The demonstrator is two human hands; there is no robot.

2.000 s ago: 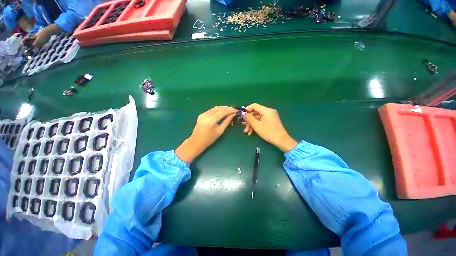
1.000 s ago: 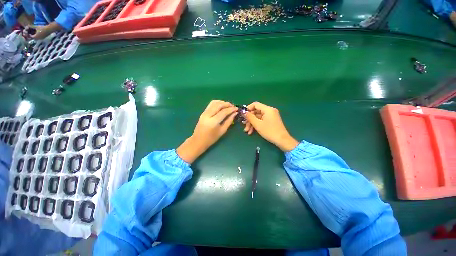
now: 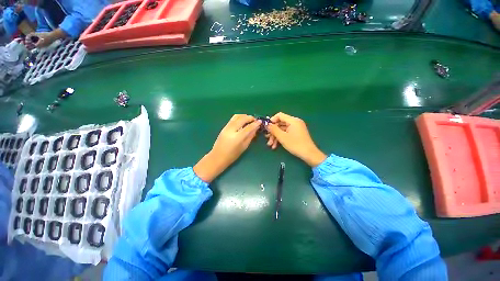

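Note:
A small dark electronic module (image 3: 264, 122) with silvery glints is held in the fingertips of both hands above the green surface. My left hand (image 3: 234, 140) pinches its left side with thumb and fingers. My right hand (image 3: 291, 136) grips its right side. The fingers cover most of the module, so its details are hidden. A thin dark pen-type tool (image 3: 280, 189) with a pale tip lies below the hands. A tiny whitish loose part (image 3: 262, 187) lies left of the tool.
A blister tray (image 3: 78, 184) with dark pieces lies left, a pink foam tray (image 3: 463, 164) right. More modules (image 3: 121, 99) and a clear scrap (image 3: 350, 50) lie on the belt. Beyond are a filled foam tray (image 3: 143, 34), a tan parts pile (image 3: 277, 18) and another person's sleeve (image 3: 82, 19).
The modules and clear scrap on the belt have moved left. My hands have stayed nearly in place around the module, with small shifts of the left fingers.

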